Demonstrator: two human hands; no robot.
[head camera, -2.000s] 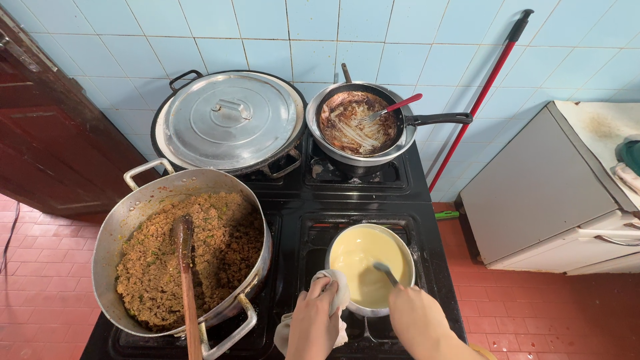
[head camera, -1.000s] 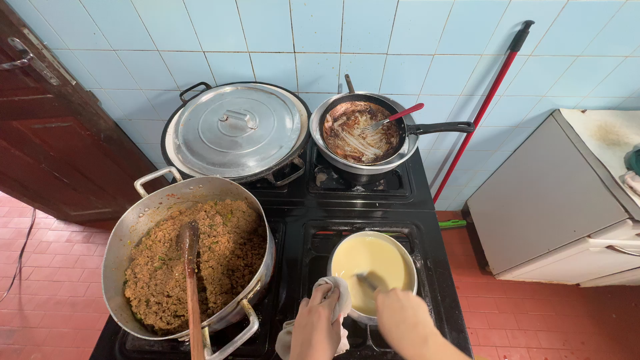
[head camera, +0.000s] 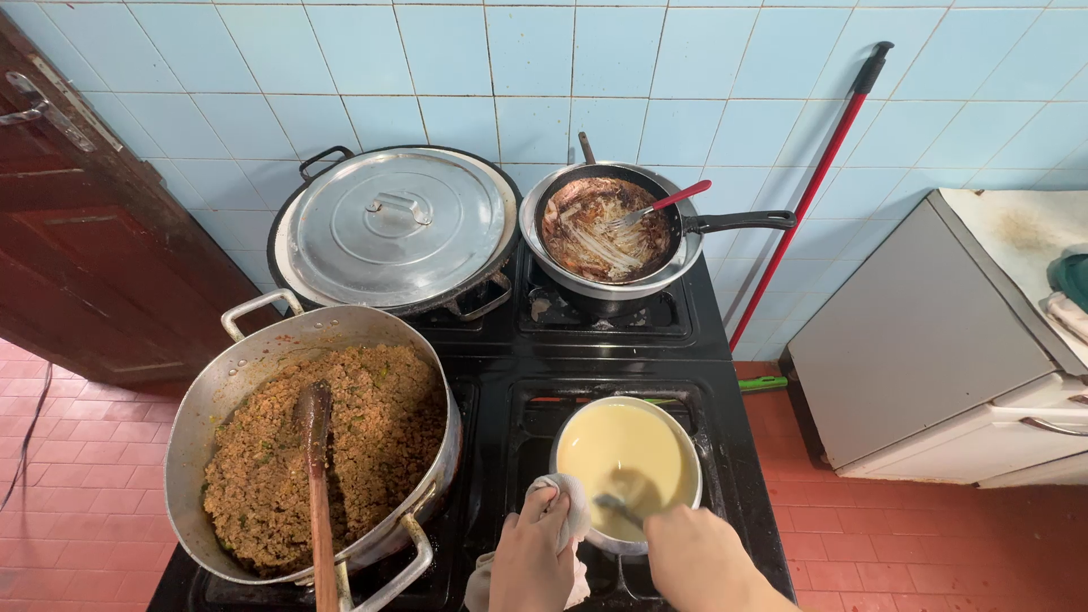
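Observation:
A round pot (head camera: 626, 544) of pale yellow liquid (head camera: 629, 446) sits on the front right of the black stove. My right hand (head camera: 701, 557) grips a metal spoon (head camera: 619, 508), its lower end dipped in the liquid near the front of the pot. At the pot's left edge, my left hand (head camera: 534, 557) is closed on a folded white cloth (head camera: 574, 510); whatever the cloth covers is hidden. To the left stands a large aluminium pot (head camera: 189, 459) of cooked ground meat (head camera: 382, 425), with a wooden spoon (head camera: 320, 501) resting in it, its handle over the front rim.
Behind are a large pot with a metal lid (head camera: 340, 229) and a black frying pan (head camera: 557, 246) holding residue and a red-handled fork (head camera: 680, 195), set on a metal bowl. A red pole (head camera: 799, 221) leans on the tiles. A white cabinet (head camera: 909, 340) stands right, a brown door (head camera: 110, 255) left.
The spoon in my right hand has shifted within the yellow liquid, toward the front of the pot. My left hand keeps its hold on the cloth at the pot's left side.

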